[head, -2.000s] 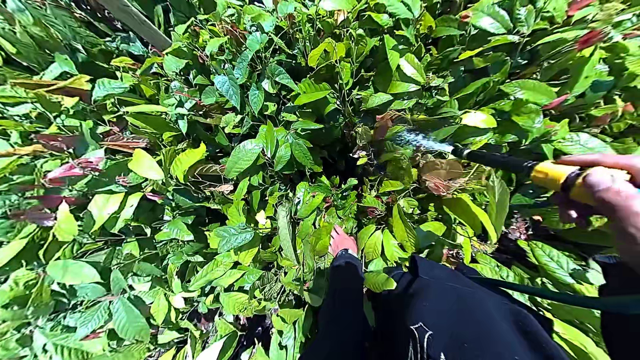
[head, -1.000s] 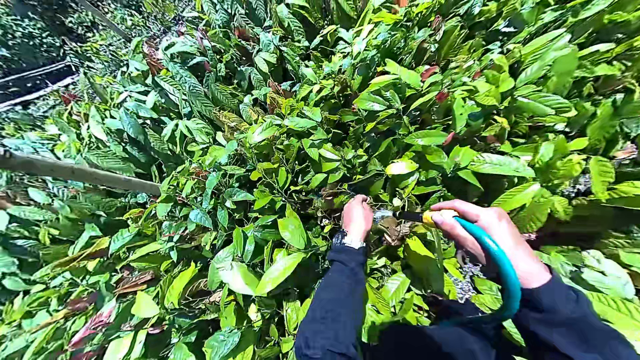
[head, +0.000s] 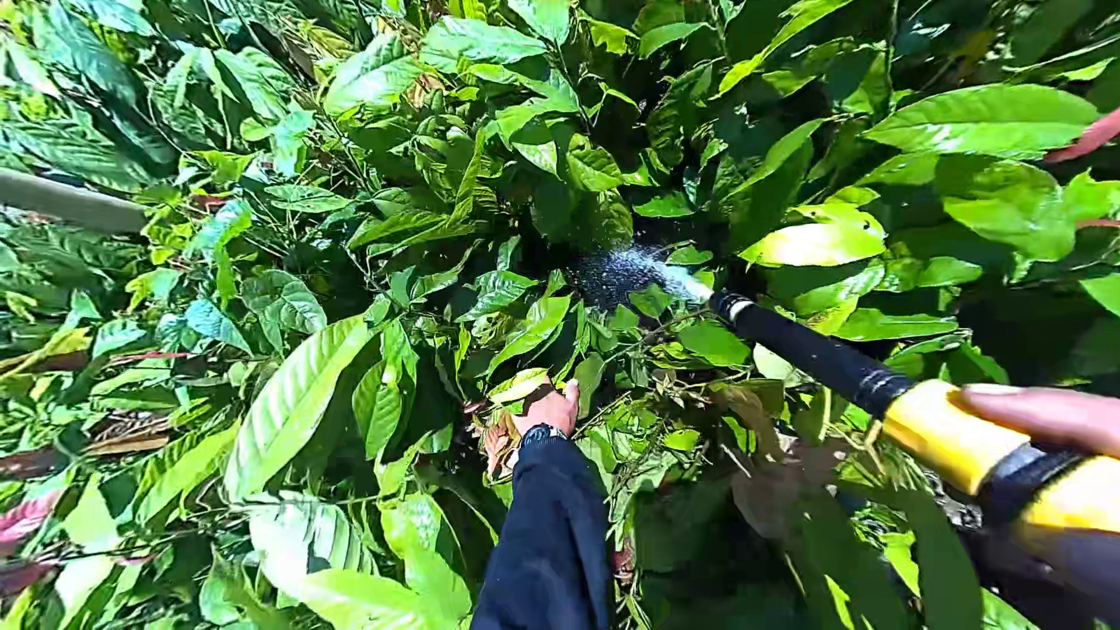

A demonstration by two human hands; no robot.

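My right hand (head: pixel 1050 420) is at the right edge, closed around the yellow grip of a black and yellow hose spray nozzle (head: pixel 814 359). The nozzle points up and left, and a white water spray (head: pixel 643 271) comes from its tip into the dark gap between the leaves. My left hand (head: pixel 549 409) is low in the middle, in a dark sleeve with a wristwatch (head: pixel 542 433). It reaches among the stems beside a small yellow-green leaf (head: pixel 519 385); its fingers are partly hidden, so its hold cannot be told.
Dense leafy plants (head: pixel 297 402) surround both hands, with large glossy leaves on all sides. A grey pole (head: pixel 70 201) enters from the left edge. Reddish leaves (head: pixel 31 521) show at the lower left. Thin stems and dry leaves lie between my hands.
The nozzle now sprays up and left, away from my left hand; one second ago the two were close together. The plants fill the view from nearer.
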